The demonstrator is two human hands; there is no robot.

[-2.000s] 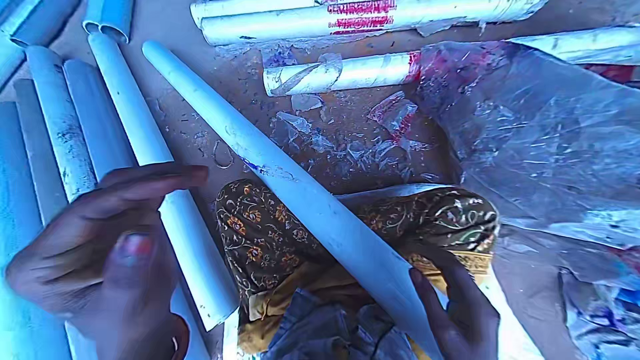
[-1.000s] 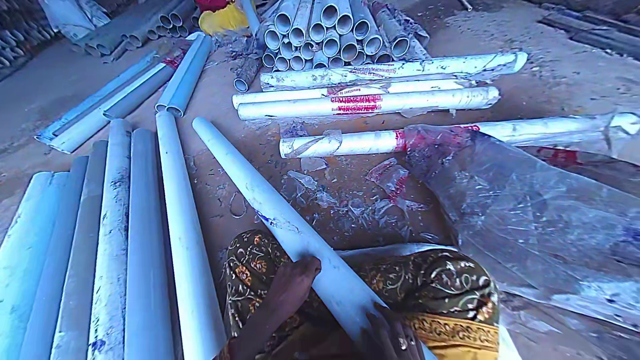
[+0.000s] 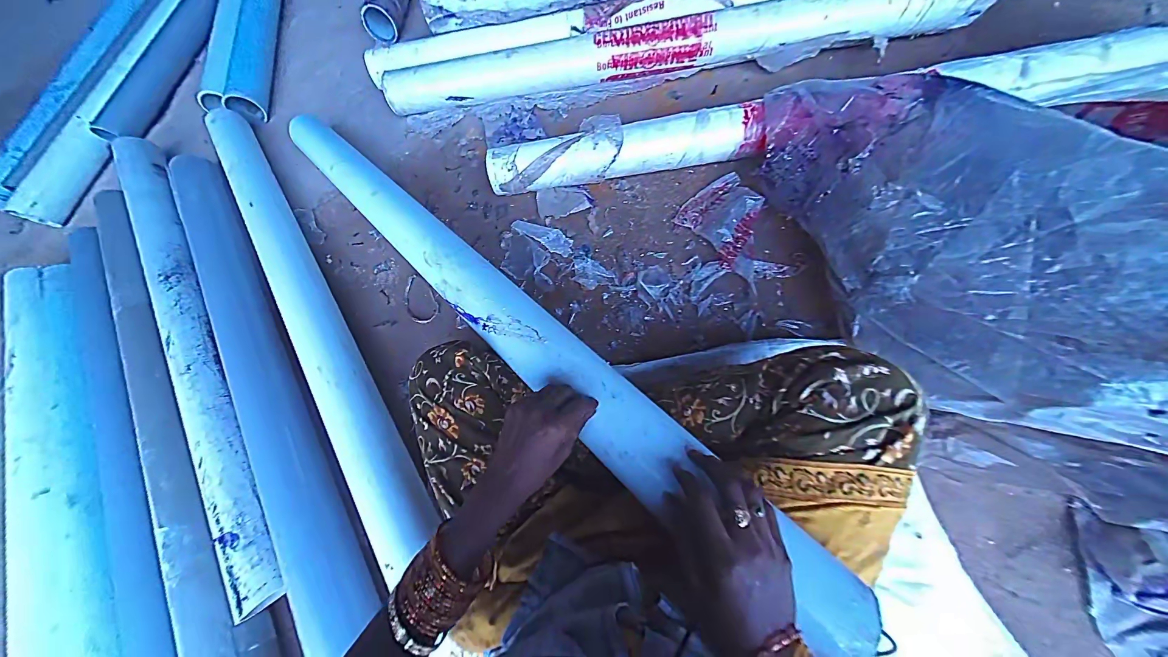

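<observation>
A long pale tube or pipe [image 3: 438, 265] lies slantwise across the lap, its far end on the ground and its near end at the lower right. Dark blue marks show near its middle. My left hand [image 3: 547, 422] rests on the tube's left edge with its fingers bent; whether it grips is not plain. Farther down the tube, my right hand [image 3: 730, 538] lies over the top, a ring on one finger, its fingertips partly in shadow. A dark crumpled cloth [image 3: 575, 593] lies in the lap between the arms.
Several pale and grey tubes [image 3: 274, 401] lie side by side at the left. Others [image 3: 242, 55] are beyond them. Tubes in printed wrap [image 3: 511, 68] lie at the top. Plastic scraps [image 3: 593, 274] litter the ground, and a large clear plastic sheet [image 3: 985, 255] spreads at the right.
My left hand, raised over the left tubes two seconds ago, is now on the tube in the lap. The right hand stays on the tube's near part. The view tilted up and back down.
</observation>
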